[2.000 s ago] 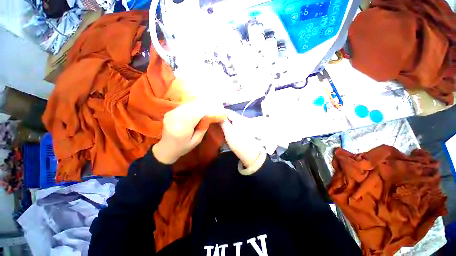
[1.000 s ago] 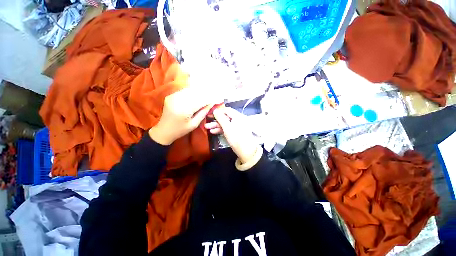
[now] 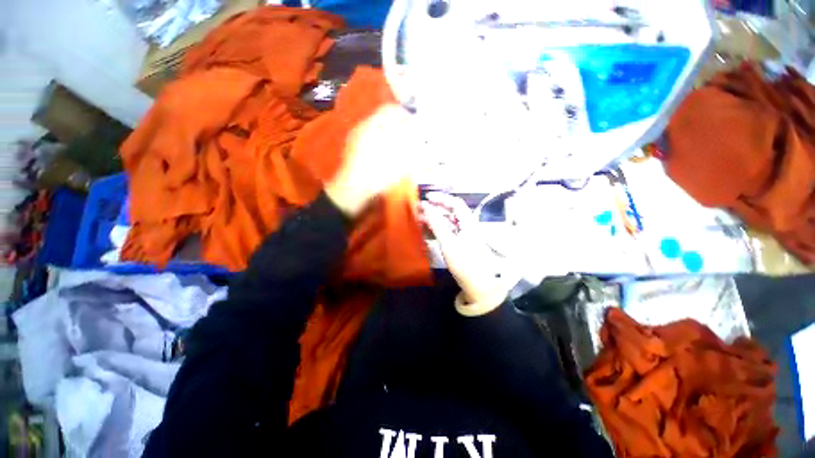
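Orange cloth [image 3: 389, 241] hangs from the machine table's front edge down to my lap. My left hand [image 3: 373, 161] is on its upper part beside the overlock machine [image 3: 483, 98], washed out by the bright lamp; its fingers are hard to make out. My right hand [image 3: 456, 237] is just right of the cloth, below the machine head, with its fingers blurred; I cannot tell whether they touch the cloth. The needle area is lost in glare.
An orange heap [image 3: 214, 161] lies on the left. A rounder orange pile [image 3: 737, 143] is right of the machine, and a crumpled one [image 3: 688, 385] is lower right. Pale grey-lilac cloth [image 3: 116, 349] and a blue crate [image 3: 100, 219] are at left. Blue discs [image 3: 681, 253] lie on the table.
My hands were close together at the cloth's edge; now they are apart, the left higher beside the machine. The cloth panel spreads down between them. The whole view has shifted.
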